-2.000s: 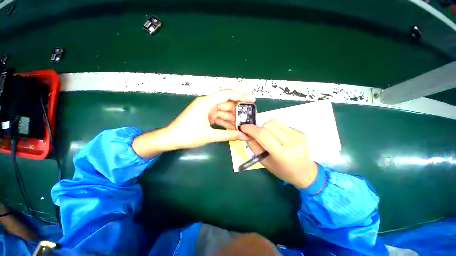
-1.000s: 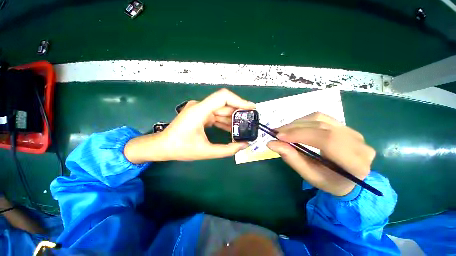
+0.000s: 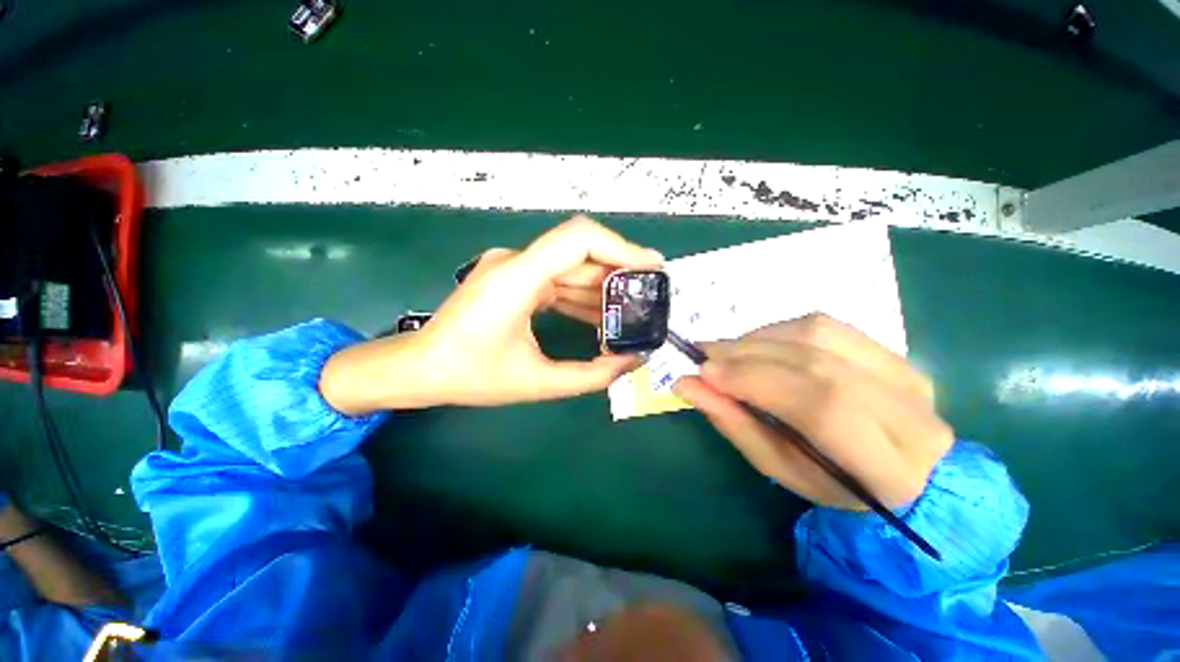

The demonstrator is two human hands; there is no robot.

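Note:
A smartwatch housing (image 3: 635, 312) with its dark and silver inside facing me is in my left hand (image 3: 485, 330), pinched at its top and bottom edges. My right hand (image 3: 815, 407) grips black tweezers (image 3: 828, 463) like a pen. The tweezer tips are at the housing's lower right edge; whether they touch it or hold a piece I cannot tell. The white adhesive backing sheet (image 3: 841, 278) lies on the green bench behind and below the hands, with blue marks and a yellowish edge, partly hidden by my right hand.
Two waiting watch units sit by my left forearm, one (image 3: 413, 322) partly hidden. Others (image 3: 312, 18) are spaced on the green belt beyond the chipped white strip (image 3: 427, 179). A red tray (image 3: 131, 272) with a black device and cables is at left. Another person's arm (image 3: 52, 563) shows lower left.
Since the earliest frame, the tweezers have swung from tucked in my right hand to pointing at the housing. Two units beside my left hand have come into view. The belt units have shifted left.

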